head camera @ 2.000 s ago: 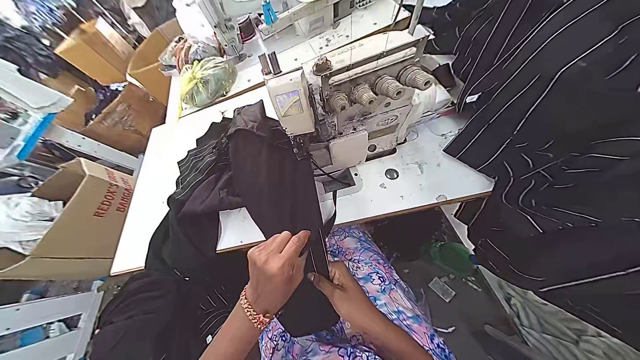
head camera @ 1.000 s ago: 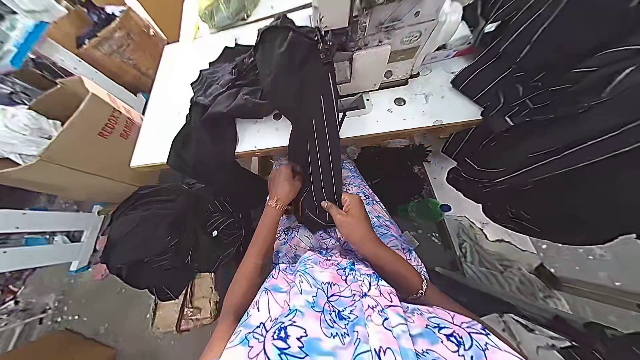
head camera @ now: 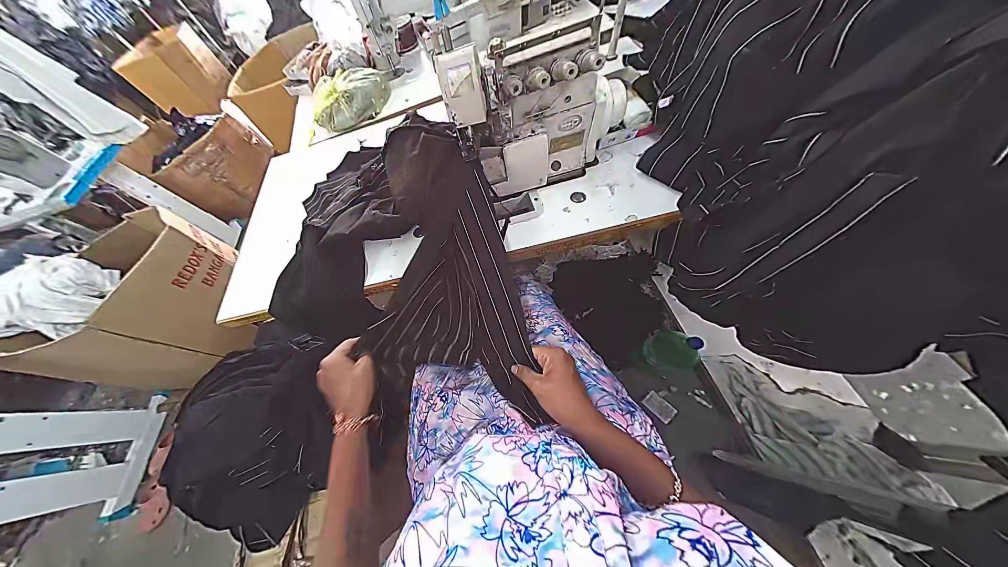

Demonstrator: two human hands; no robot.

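Note:
A black fabric piece with thin white stripes (head camera: 453,276) hangs from the sewing machine over the table's front edge. My left hand (head camera: 346,379) grips its left edge, and my right hand (head camera: 555,384) pinches its right edge, so the cloth fans out between them above my lap. The fabric's upper end lies at the needle area of a white industrial overlock sewing machine (head camera: 551,118); the presser foot is hidden. More dark cloth (head camera: 339,197) is bunched on the white table (head camera: 264,228) to the left and drapes down its front.
A large heap of black striped fabric (head camera: 827,189) rises on the right. Cardboard boxes (head camera: 150,291) and a white frame (head camera: 71,457) stand at the left. Behind is a tied plastic bag (head camera: 350,98). A green bottle (head camera: 669,349) lies low at the right, below the table.
My hands have moved apart, my left one to the left, spreading the striped cloth that hung in a narrow strip a second ago. The view has shifted upward, showing more of the machine.

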